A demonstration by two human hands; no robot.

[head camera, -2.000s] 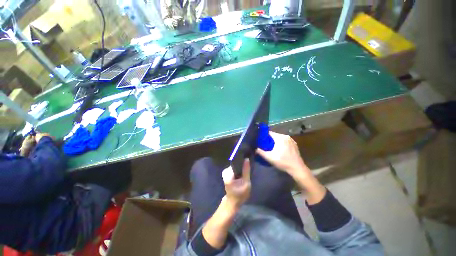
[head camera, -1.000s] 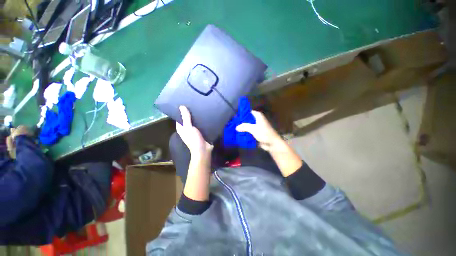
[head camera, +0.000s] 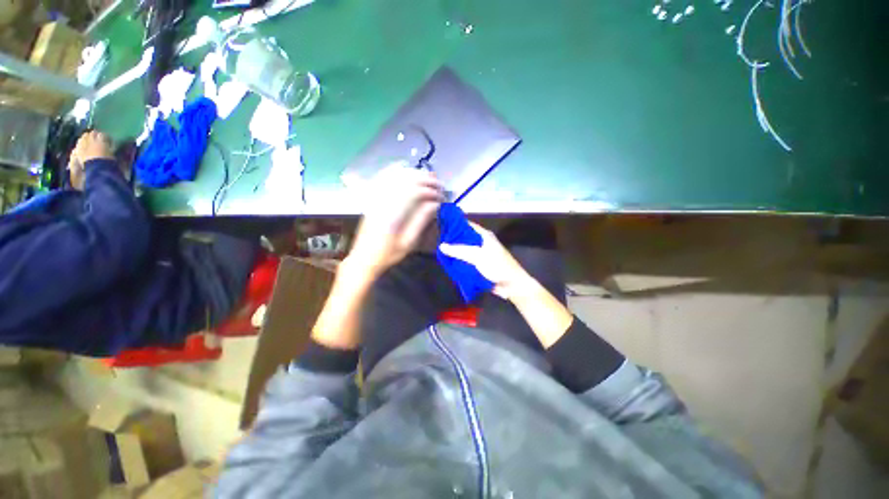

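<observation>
The solar panel [head camera: 466, 132] lies back side up on the green bench, at its front edge, with a black cable curving over its back. My left hand [head camera: 398, 216] is over the panel's near corner, blurred; what its fingers hold, perhaps the cable, I cannot tell. My right hand [head camera: 492, 261] holds the blue cloth [head camera: 460, 255] just off the bench's front edge, close beside my left hand.
A clear bottle [head camera: 273, 73], white scraps [head camera: 270, 122] and another blue cloth [head camera: 178, 144] lie at left on the bench [head camera: 624, 127]. White strands [head camera: 755, 93] lie at right. A person in dark blue [head camera: 127, 263] sits at left. An open carton [head camera: 290, 322] stands by my left leg.
The panel has gone from upright in my left hand, to its back facing up, to lying on the bench. My left hand has let go of its edge and come toward the cloth.
</observation>
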